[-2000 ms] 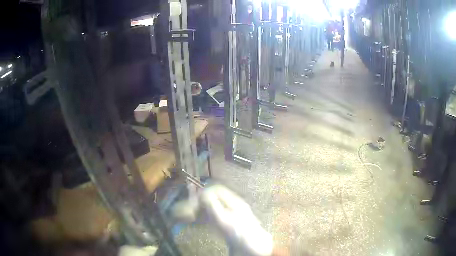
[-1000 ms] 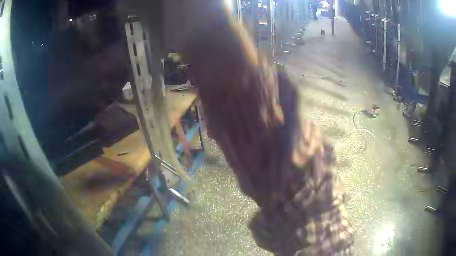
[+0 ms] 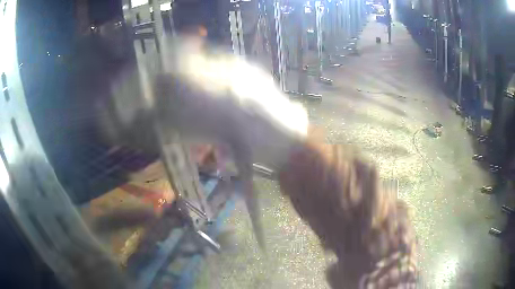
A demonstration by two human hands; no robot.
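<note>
My right hand, in a white glove with a plaid sleeve, is blurred and reaches up and left across the middle. It overlaps a slotted metal upright hanging in front of me; whether the fingers grip it cannot be told. Short bright bars stick out at the upright's lower end. Another long slotted channel curves down the left edge, close to the camera. My left hand cannot be made out in the picture.
A tan-topped bench with a blue frame stands at the lower left behind the upright. More hanging uprights line the aisle, with dark hanging pieces along the right. A thin cord lies on the speckled floor.
My right hand has come down from the top of the picture, and its glove now shows. The bench and nearer upright sit slightly lower or further right. The left channel appears wider.
</note>
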